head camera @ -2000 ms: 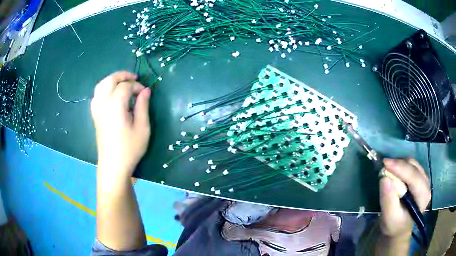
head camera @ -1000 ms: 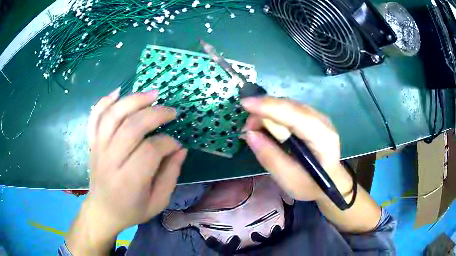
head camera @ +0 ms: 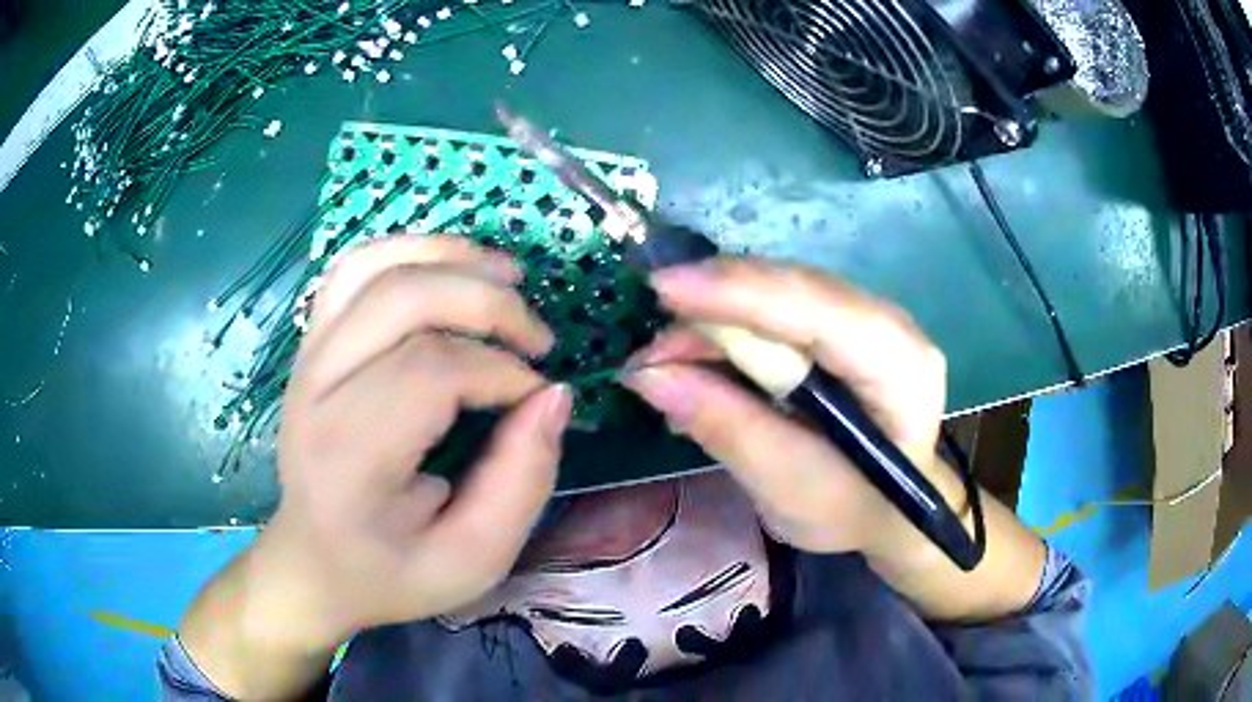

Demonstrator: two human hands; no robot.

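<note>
My left hand (head camera: 412, 412) pinches a thin green wire (head camera: 593, 374) between thumb and finger. My right hand (head camera: 810, 412) holds the soldering iron (head camera: 879, 473), its metal tip pointing up and left over the panel. My right thumb and fingertip also meet at the other end of the short wire. The green PCB panel (head camera: 412, 178) lies flat on the bench behind my hands, which hide its lower part. Green lead wires (head camera: 254, 295) trail from its left side.
A pile of green wires with white ends (head camera: 206, 82) lies at the back left. A black fan (head camera: 851, 82) stands at the back right, with a round silvery tub (head camera: 1098, 55) beside it. Cardboard (head camera: 1188, 480) is on the floor at right. A cord (head camera: 1023, 274) crosses the bench.
The view has swung right since the first frame. My hands have come together in front of the panel, and a wire now spans my fingertips. The iron's tip has left the panel surface.
</note>
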